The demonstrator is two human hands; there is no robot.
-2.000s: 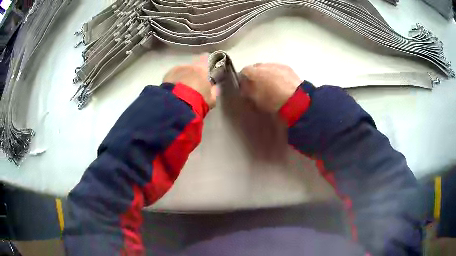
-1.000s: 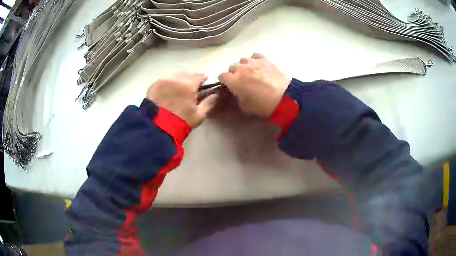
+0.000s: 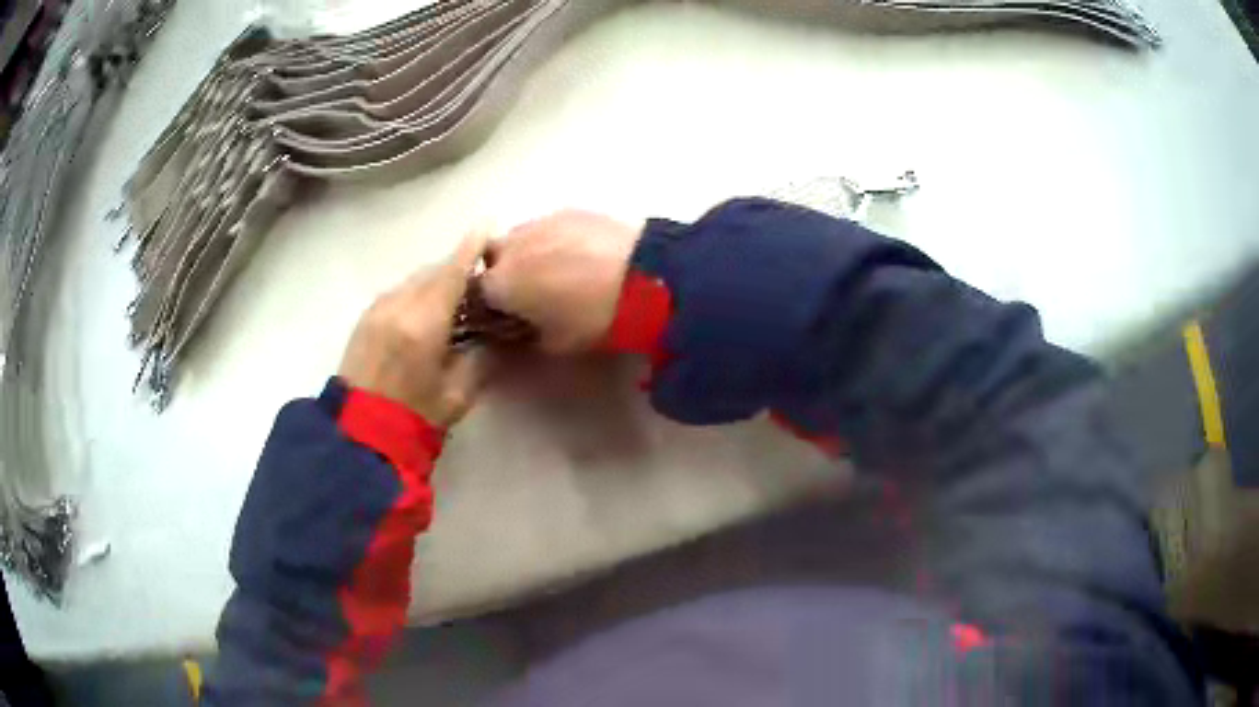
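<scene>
My left hand (image 3: pixel 412 336) and my right hand (image 3: pixel 569 276) meet over the table, left of the middle of the view. Between them they grip a folded strap (image 3: pixel 483 321). Only its dark layered edge shows, blurred and mostly hidden by my fingers. The strap's loose end with a small metal hook (image 3: pixel 891 184) lies on the table beyond my right sleeve. The stretch between is hidden by that sleeve.
A pile of straps (image 3: pixel 373 118) fans out at the upper left and runs along the table's far side to the upper right. A second strap pile (image 3: pixel 28 290) lies at the far left edge. A small white scrap (image 3: pixel 94 553) lies near its hooks. The table's front edge curves below my arms.
The view has turned and shifted, so the piles sit further left and up. My hands are closer together around the folded strap, and its loose end has been drawn in nearer to my right sleeve.
</scene>
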